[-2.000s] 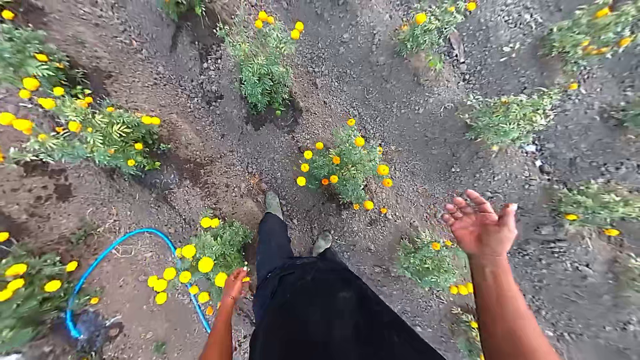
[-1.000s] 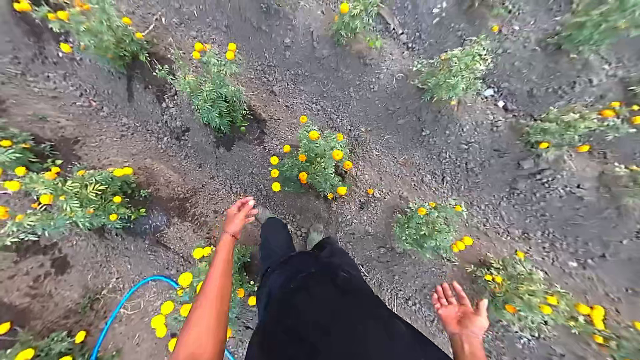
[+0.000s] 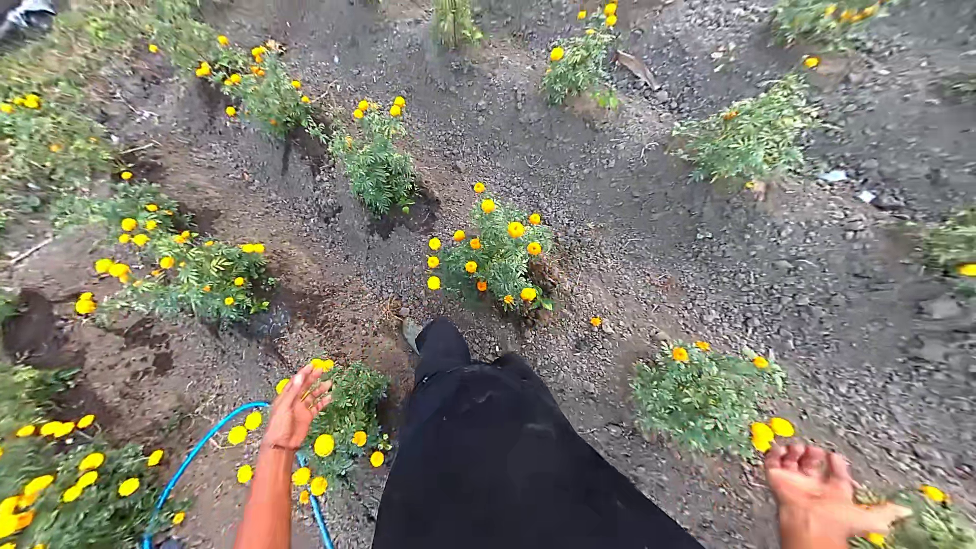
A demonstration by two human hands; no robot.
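Note:
My left hand [image 3: 300, 408] is raised with fingers apart and holds nothing, above a yellow-flowered marigold plant [image 3: 352, 408] at the lower left. A blue hose [image 3: 200, 446] curves on the ground beside and beneath that forearm. At the lower right, my right hand [image 3: 820, 484] is open, palm up and empty, between a marigold plant [image 3: 701, 396] and another at the frame's edge [image 3: 938, 522]. Ahead of my feet stands a marigold plant [image 3: 499, 259] with yellow and orange blooms.
Marigold plants [image 3: 198, 274] grow in rows on ridges of dry, pebbly soil, with others [image 3: 377, 164] ahead and to the right [image 3: 755, 133]. Dark damp soil [image 3: 34, 332] shows at the left. A dry leaf [image 3: 637, 69] lies near the top, and small pale scraps [image 3: 835, 175] at the right.
My left hand has moved left, away from my legs, since one second ago. My right hand is lower in view than two seconds ago. Both remain empty, and the view has shifted.

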